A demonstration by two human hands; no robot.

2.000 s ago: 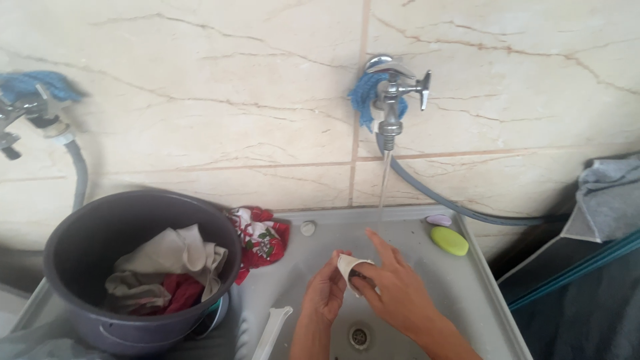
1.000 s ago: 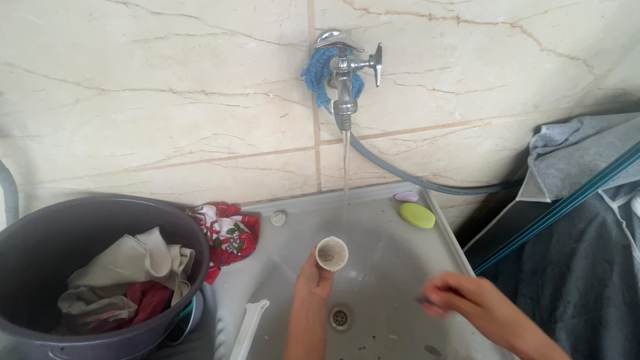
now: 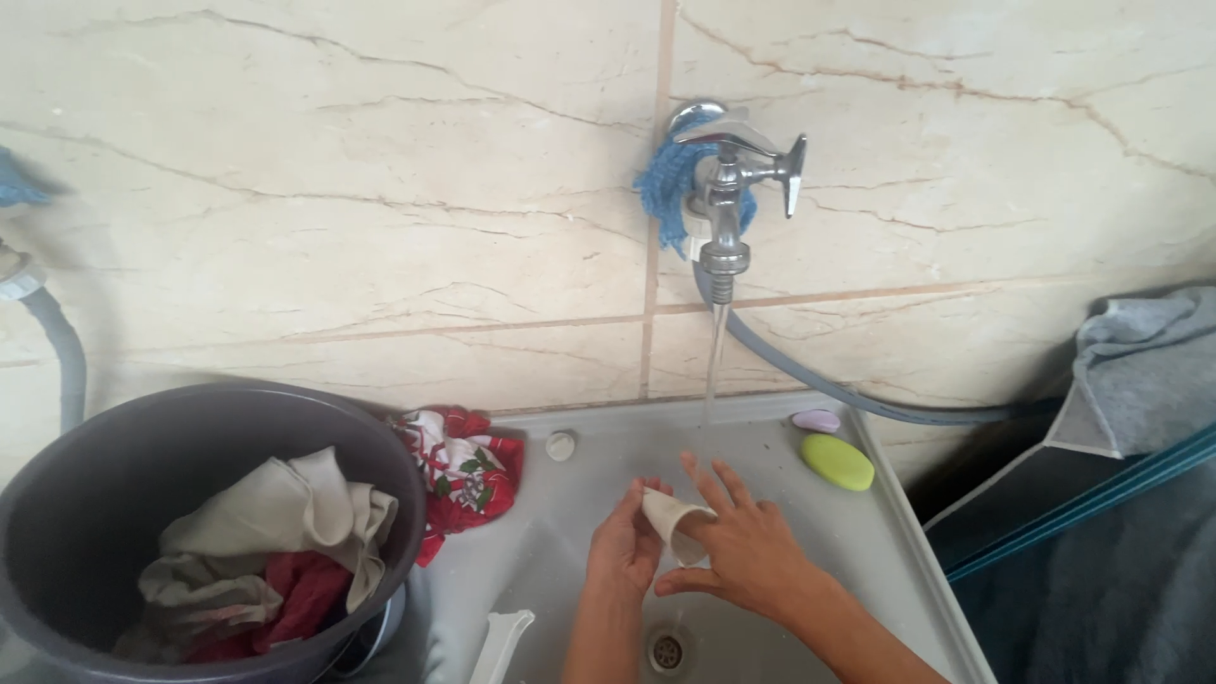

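My left hand (image 3: pixel 627 541) grips a small off-white cone-shaped cup (image 3: pixel 673 527), tilted with its mouth toward the lower right. The fingers of my right hand (image 3: pixel 746 546) are spread, and at least one reaches into the cup's mouth. Both hands are over the grey sink basin (image 3: pixel 589 608), above and beside the metal drain (image 3: pixel 666 651). Behind them a thin stream of water (image 3: pixel 715 366) runs from the chrome tap (image 3: pixel 727 218). Whether the right hand holds anything inside the cup is hidden.
A dark bucket (image 3: pixel 380 427) with cloths stands at left, beside a red patterned cloth (image 3: pixel 470 475). A green soap bar (image 3: pixel 837 463), a lilac soap piece (image 3: pixel 816 421) and a round white cap (image 3: pixel 560 446) lie on the sink's rim. Grey fabric (image 3: pixel 1149 370) hangs at right.
My right hand has come back from the lower right to the cup, its fingers now at the mouth. The cup was upright and is now tilted.
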